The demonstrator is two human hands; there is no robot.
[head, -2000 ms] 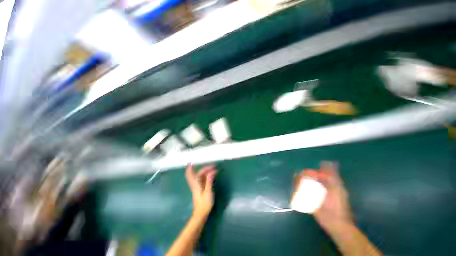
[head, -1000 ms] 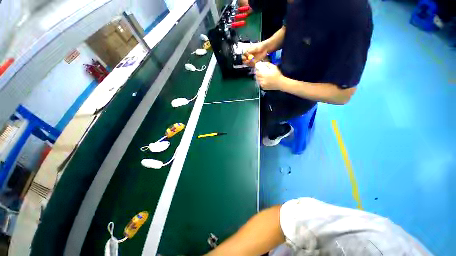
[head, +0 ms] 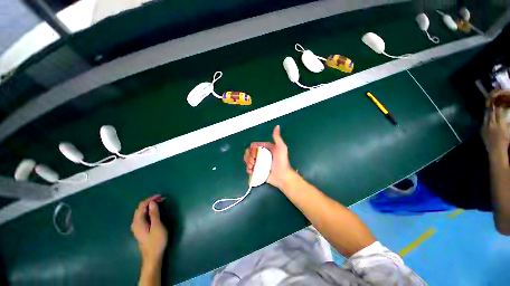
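My right hand (head: 274,162) holds a glossy white oval device housing (head: 261,166) above the green bench, with its thumb raised. A thin white looped cord (head: 229,204) hangs from the housing's lower end toward the left. My left hand (head: 149,228) is lower left over the bench, away from the housing. Its fingers are curled and close together. A tiny dark bit shows at the fingertips, too small to tell what it is or whether it is gripped.
Several white housings with cords lie on the belt (head: 162,120) behind the pale rail (head: 223,127), some beside yellow-orange pieces (head: 236,98). A yellow pen-like stick (head: 382,108) lies at right and a pale ring (head: 63,218) at left. Another person's arm (head: 496,162) is at far right.
The view has swung back from the neighbouring worker to the bench. Both my hands are visible again. The right still holds a white housing, now with its loop clearly visible.
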